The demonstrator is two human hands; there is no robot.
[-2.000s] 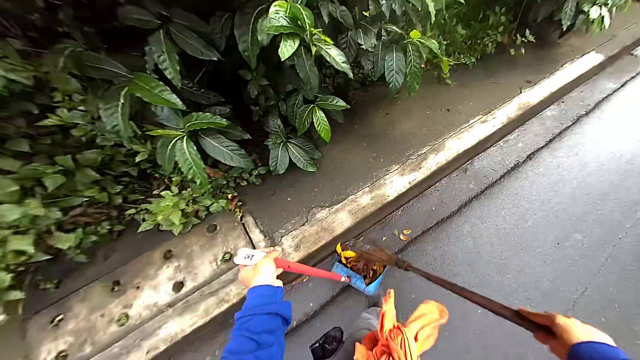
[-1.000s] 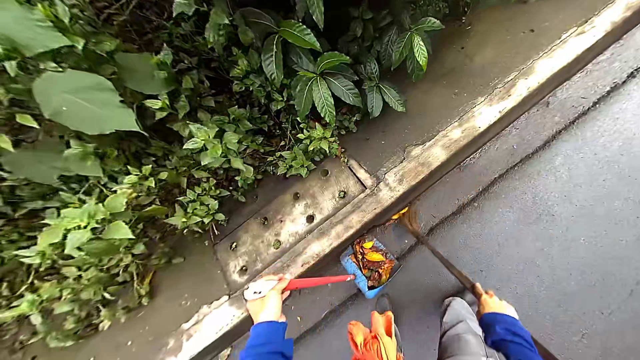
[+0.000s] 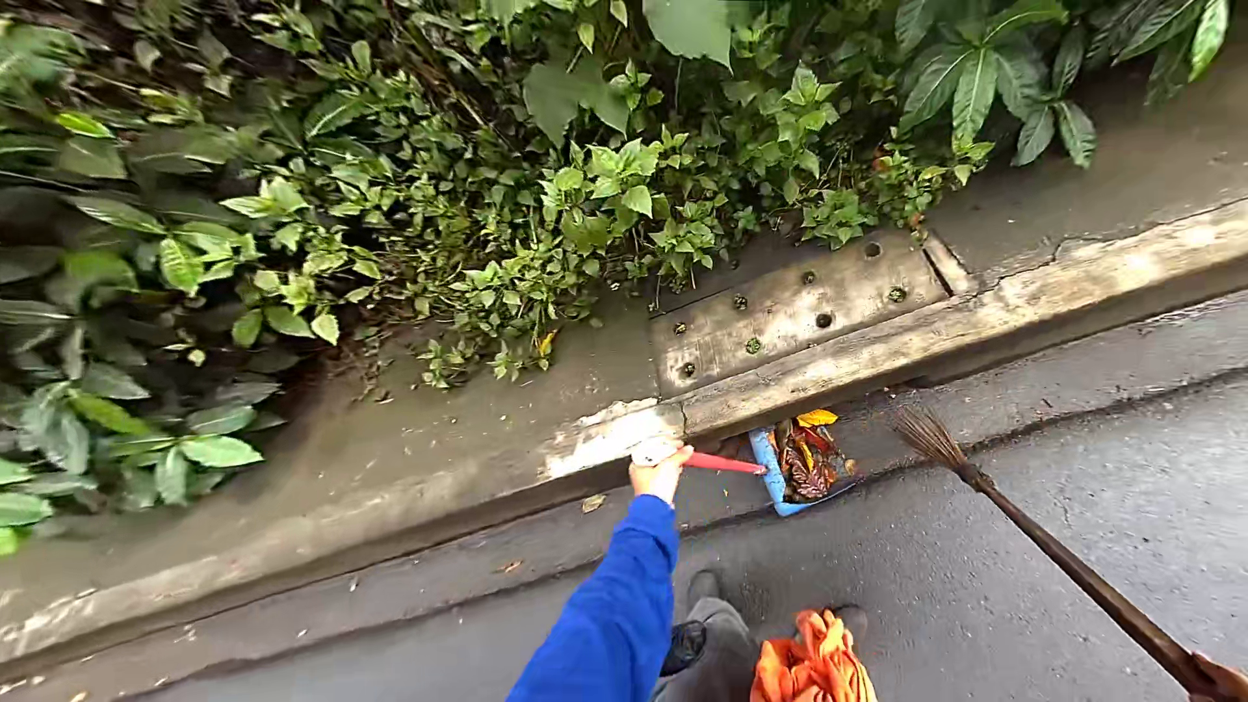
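My left hand grips the end of the red handle of a blue dustpan. Brown and yellow leaves fill the pan, which lies in the gutter against the curb. At the lower right edge, my right hand is only partly in view, around the wooden stick of a broom. The broom's thin bristles are right of the pan, apart from it, over the wet pavement.
A concrete curb runs diagonally, with a holed concrete drain cover behind it. Dense green plants border the sidewalk. An orange cloth hangs by my legs. A few loose leaves lie along the gutter.
The view has swung left along the curb. The broom's bristles, beside the curb just beyond the pan a second ago, are now farther out to the pan's right.
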